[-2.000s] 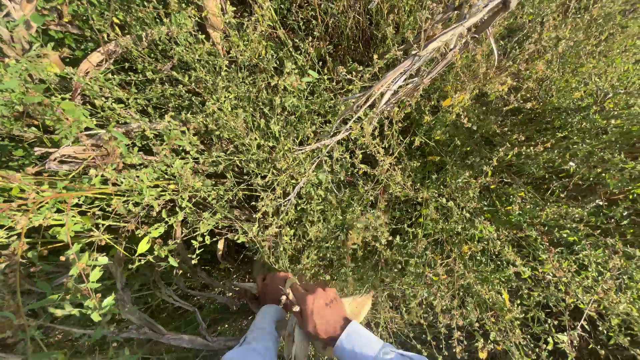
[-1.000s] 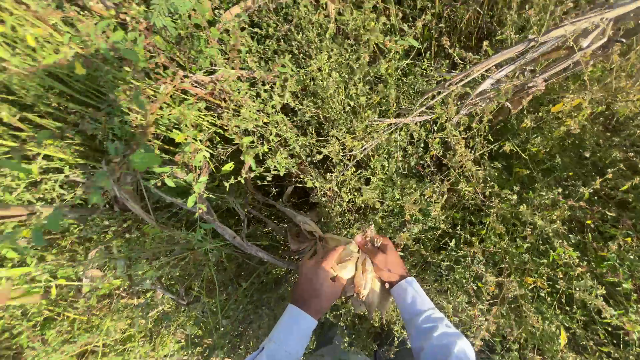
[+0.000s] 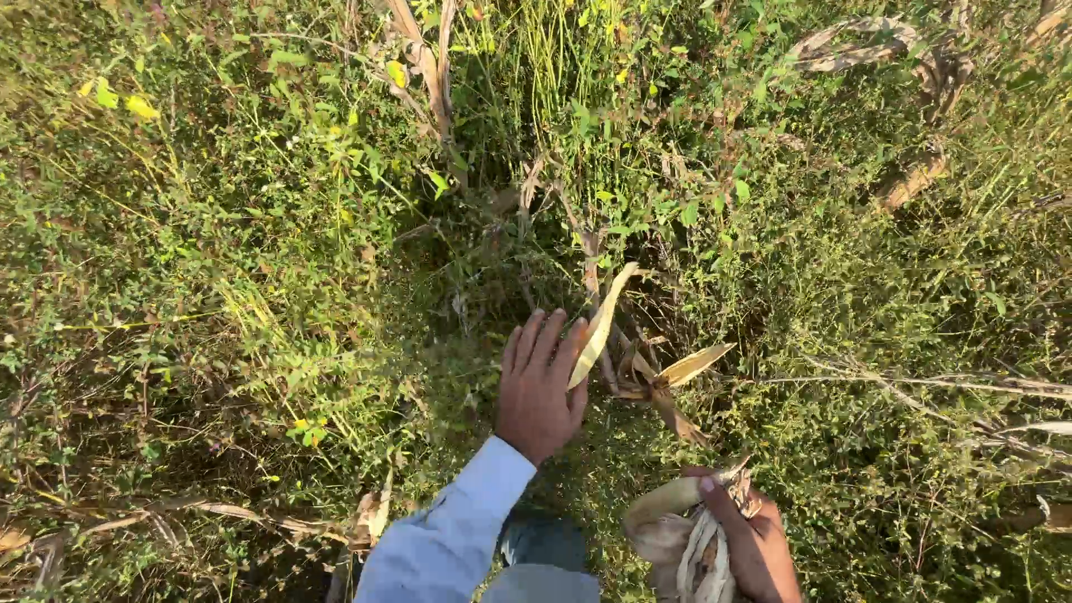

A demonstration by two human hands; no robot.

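Observation:
My left hand (image 3: 540, 389) reaches forward at the centre, palm down, its fingers extended. A pale dry husk leaf (image 3: 605, 325) lies against its index finger and thumb side; whether it is pinched I cannot tell. Low on the right, my right hand (image 3: 749, 536) is closed around a bundle of dry corn husks (image 3: 682, 536), whose lower end runs out of view. Between and ahead of the hands, an opened dry husk (image 3: 662, 385) spreads on a dry stalk (image 3: 591, 268). Whether an ear of corn is inside the held bundle is hidden.
Dense green weeds (image 3: 251, 251) surround both hands. Dry stalks stand at the top (image 3: 431, 75), upper right (image 3: 917, 180) and right edge (image 3: 963, 383). Another withered stalk (image 3: 209, 509) crosses the lower left. Below the hands, part of my clothing (image 3: 544, 544) shows.
My hands were together on the dry husks one second ago; now they are apart, the right holding a husk bundle and the left stretched forward. The view has shifted greatly.

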